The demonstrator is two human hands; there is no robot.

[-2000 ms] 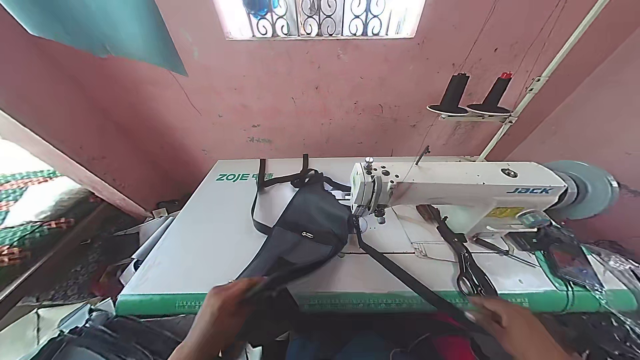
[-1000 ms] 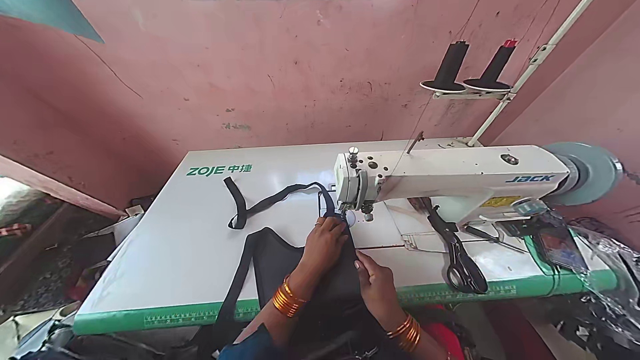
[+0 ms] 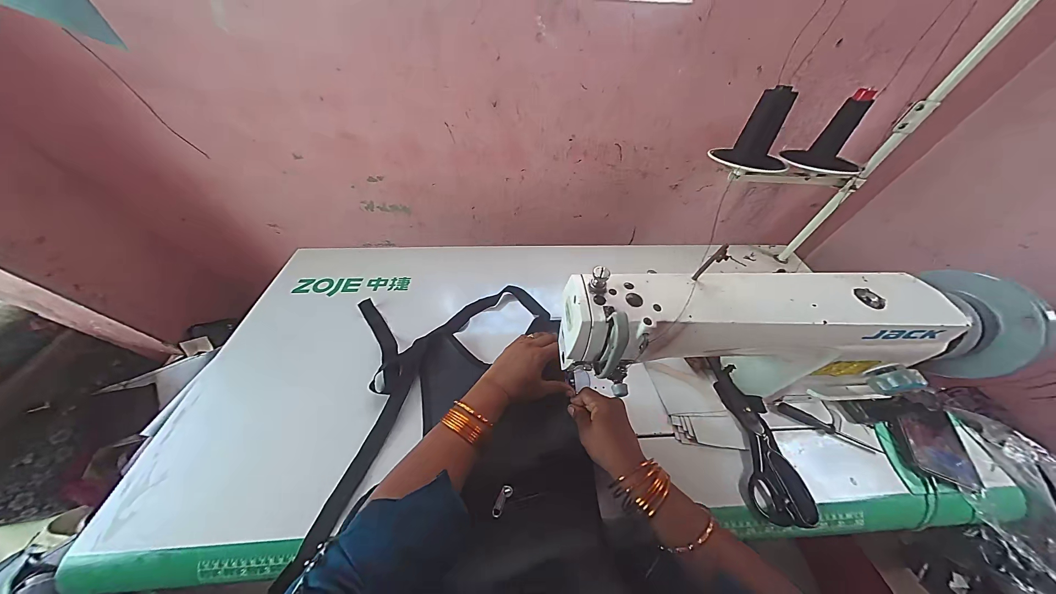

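A white Jack sewing machine [image 3: 775,318] stands on the white table, its needle head over a black fabric piece [image 3: 528,462] that has a zipper pull [image 3: 502,501]. My left hand [image 3: 528,367] presses on the fabric just left of the needle area, fingers beside the machine head. My right hand [image 3: 601,421] pinches the fabric's right edge just in front of the presser foot, which is partly hidden. A black strap [image 3: 371,450] curves over the table left of my left arm, and its loose end lies farther back.
Black-handled scissors [image 3: 771,470] and a small metal tool [image 3: 825,425] lie right of my right hand. A phone-like dark object [image 3: 936,445] and clear plastic [image 3: 1006,462] are at the right edge. Two black thread cones [image 3: 763,128] stand behind. The table's green edge [image 3: 247,565] runs along the front.
Two seconds ago my hands were apart near the front edge, holding the fabric and a strap; now both are close together at the needle area. The fabric's body has come forward, toward me.
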